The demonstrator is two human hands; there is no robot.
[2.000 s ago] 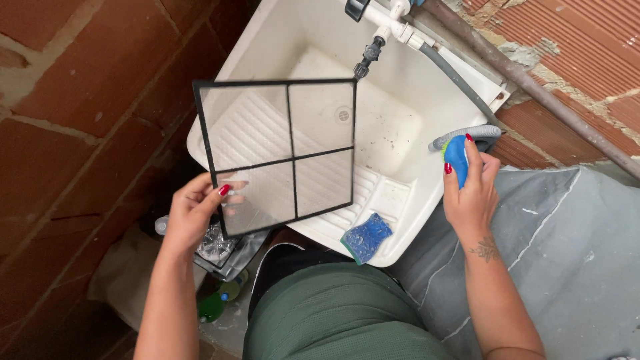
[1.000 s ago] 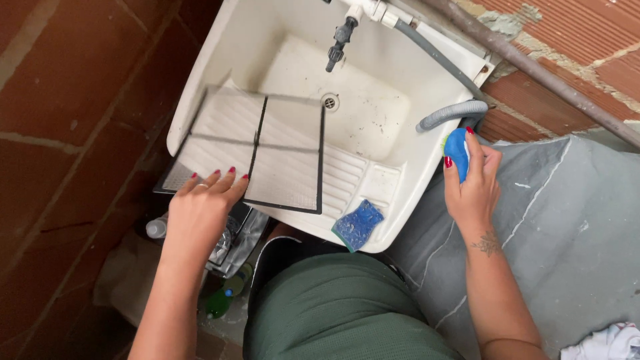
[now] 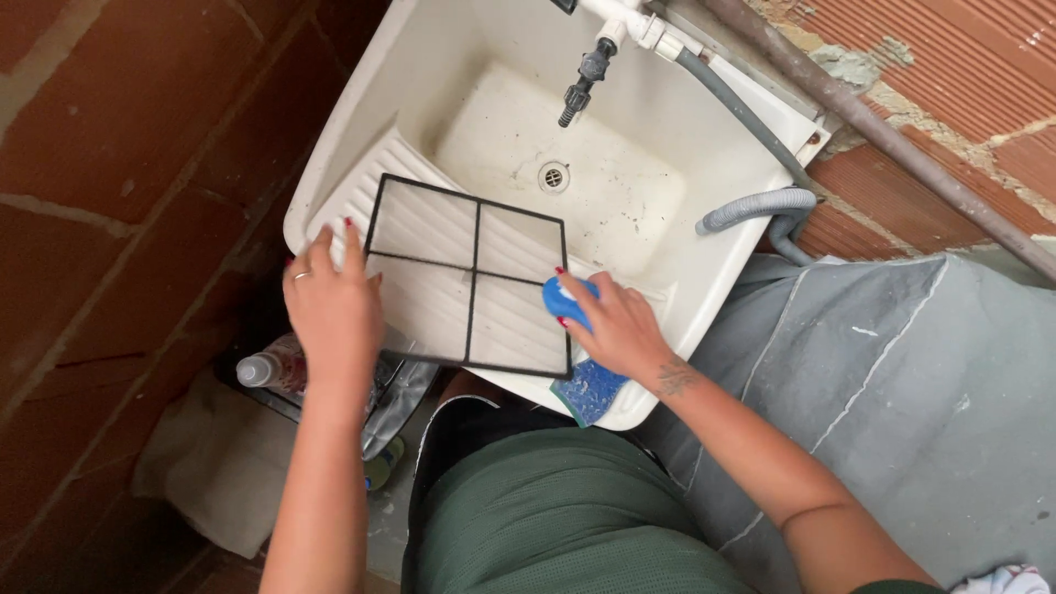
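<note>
A black-framed mesh filter screen [image 3: 473, 268], split into four panes, lies over the ribbed washboard [image 3: 404, 165] of a white laundry sink [image 3: 330, 140]. My left hand [image 3: 334, 297] is at the screen's left edge, fingers apart over the washboard; whether it touches the frame is unclear. In my right hand [image 3: 615, 318] is a blue brush-like object [image 3: 571, 302], its underside hidden, held at the screen's right edge. A blue sponge [image 3: 596, 391] with a green layer rests on the sink's front rim, just below the screen's lower right corner.
A black tap nozzle [image 3: 587, 78] hangs over the basin, above the drain [image 3: 553, 176]. A gray corrugated hose [image 3: 755, 208] hooks over the right rim. Gray sheeting [image 3: 891, 396] covers the right side. A capped bottle [image 3: 262, 369] stands at lower left. Brick walls flank the sink.
The screen, held up by my left hand two seconds ago, now lies over the washboard. My right hand has moved left with the blue object, from beside the sink's right rim to the screen.
</note>
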